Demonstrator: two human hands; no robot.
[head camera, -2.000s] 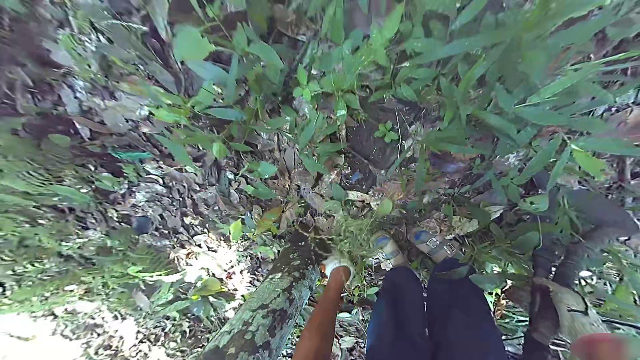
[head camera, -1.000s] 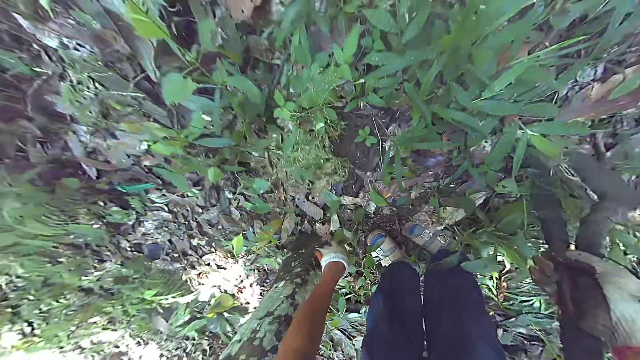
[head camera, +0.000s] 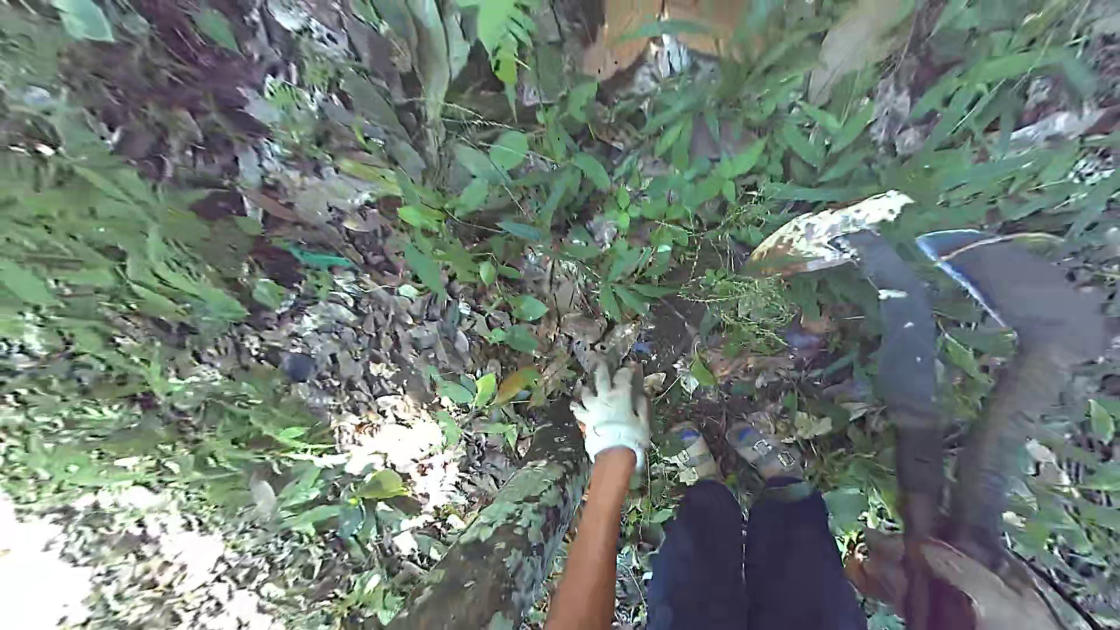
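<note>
My left hand (head camera: 612, 407), in a white glove, is in the middle of the view just above the leaf litter, with its fingers spread and nothing seen between them. Beside the wrist is the upper end of a mossy, lichen-patched log or trunk (head camera: 512, 525). Fine feathery green stems (head camera: 752, 306) lie or stand to the upper right of the glove. Low leafy plants (head camera: 630, 280) grow beyond the fingertips. No right hand can be made out; the right side is blurred.
My sandalled feet (head camera: 761, 451) stand right of the glove, below dark trousers (head camera: 752, 560). At the right are dark, blurred limb-like shapes (head camera: 910, 350) and a pale, mottled piece (head camera: 831, 236); what they are is unclear. Dry leaves (head camera: 385, 350) cover the ground at the left.
The feathery stems were close to my left hand two seconds ago and are now farther off, to its upper right. My left hand's fingers now show spread. The dark shapes at the right have shifted.
</note>
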